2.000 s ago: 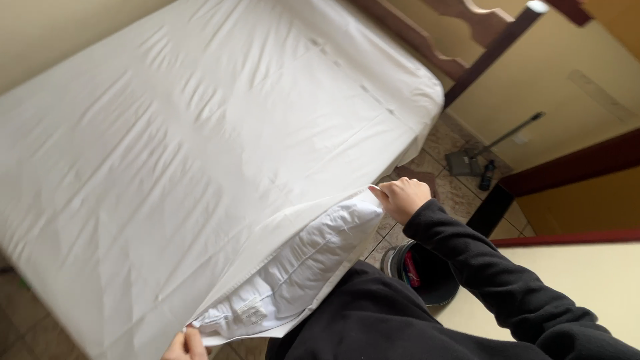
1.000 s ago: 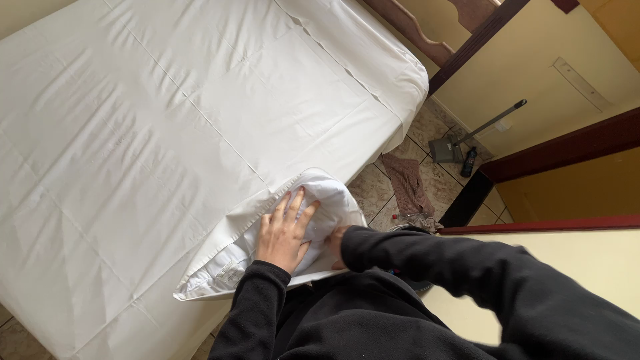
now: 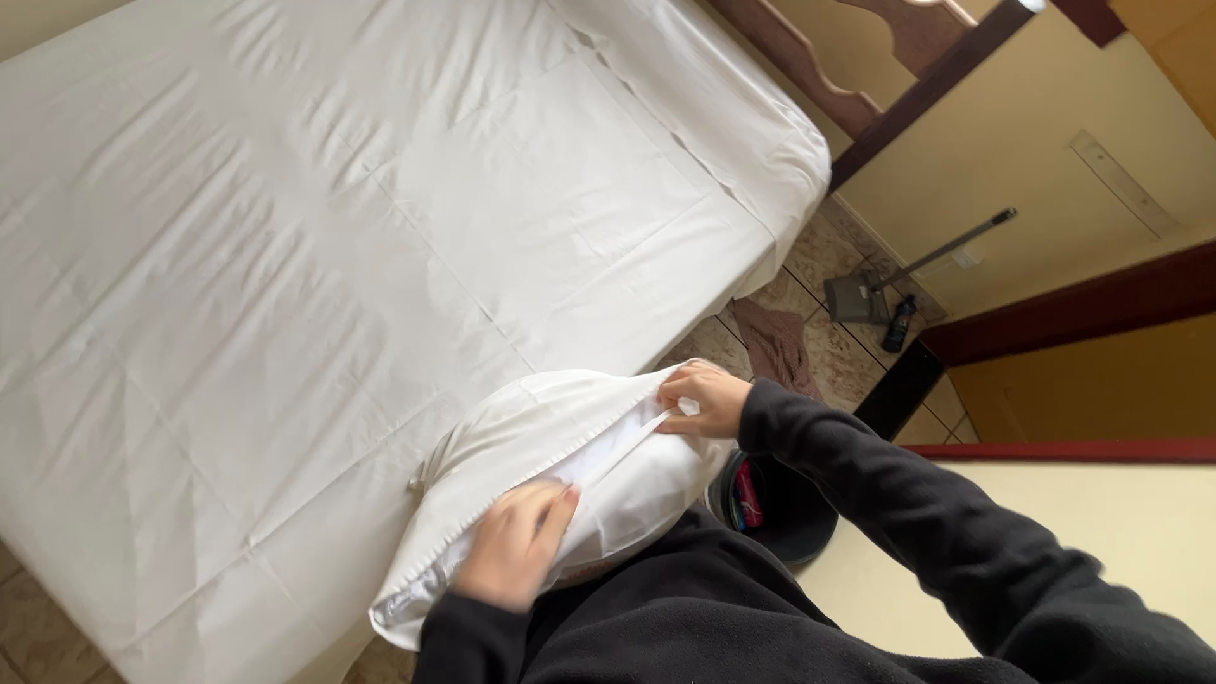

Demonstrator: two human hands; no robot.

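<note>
A white pillowcase (image 3: 532,418) with a pillow (image 3: 418,594) inside lies against my body at the near edge of the bed, its open side facing up. My right hand (image 3: 703,399) pinches the pillowcase's edge at the upper right end of the opening. Blurred, my left hand (image 3: 518,541) rests at the opening's lower left part; its fingertips are at the fabric, and whether they grip it cannot be told. Under and beyond the pillow spreads a bed with a wrinkled white sheet (image 3: 380,285).
A wooden headboard (image 3: 807,66) stands at the top right. On the tiled floor are a long-handled dustpan (image 3: 860,296), a dark bottle (image 3: 898,325) and a brownish cloth (image 3: 774,342). A black bin (image 3: 807,522) with colourful packets inside stands beside my right forearm.
A second ago my left hand was spread on the pillow inside the opening; it is now lower left. My right hand has risen to the upper edge. More of the pillow is now covered.
</note>
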